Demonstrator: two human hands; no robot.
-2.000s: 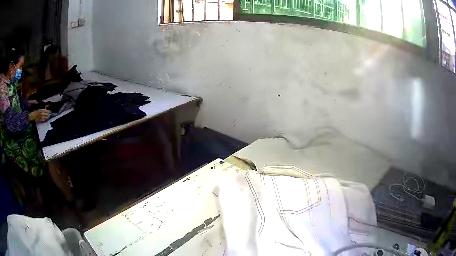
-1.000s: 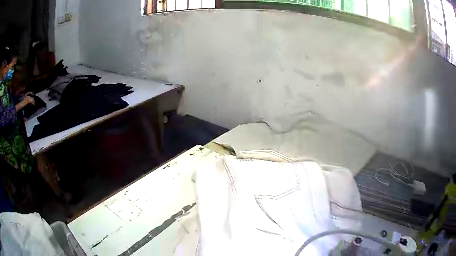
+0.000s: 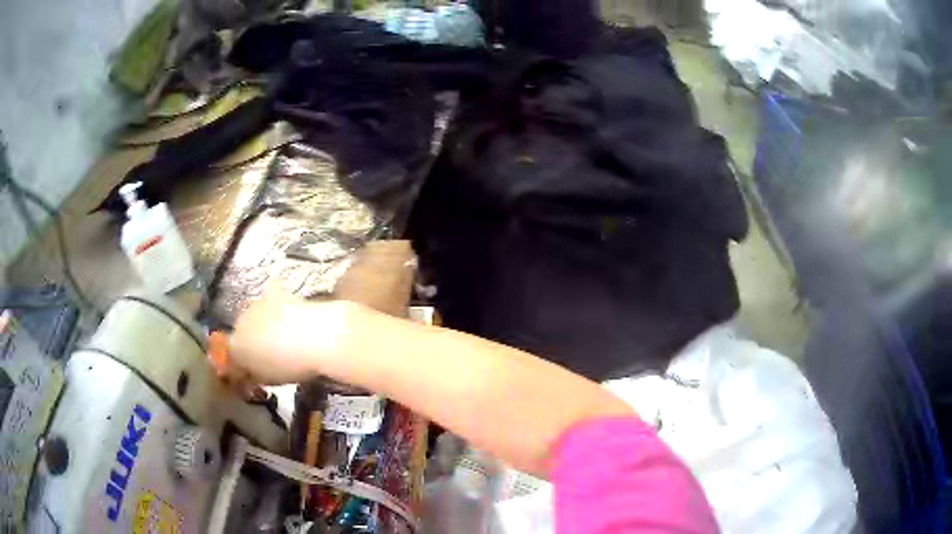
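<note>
My right hand [image 3: 266, 344] reaches in from the bottom right in a pink sleeve, beside the end of the off-white JUKI sewing machine [image 3: 89, 417]. Its fingers point down and are partly hidden. A small orange thing [image 3: 217, 353] shows at the fingertips; I cannot tell whether it is held. Below my forearm, the accessories tray [image 3: 381, 454] has a clutter of small tools and red and clear items. White cloth [image 3: 757, 428] lies at the lower right. My left hand is not in view.
A white pump bottle [image 3: 157, 245] stands beyond the machine end. A large heap of dark garments [image 3: 585, 209] fills the upper middle. Crinkled clear plastic [image 3: 303, 209] and brown cardboard [image 3: 381, 276] lie left of it. A blue-edged dark shape is at the far right.
The view has swung from the wall, neighbouring table and white garment to the machine's end and the dark heap. My right arm has come into view.
</note>
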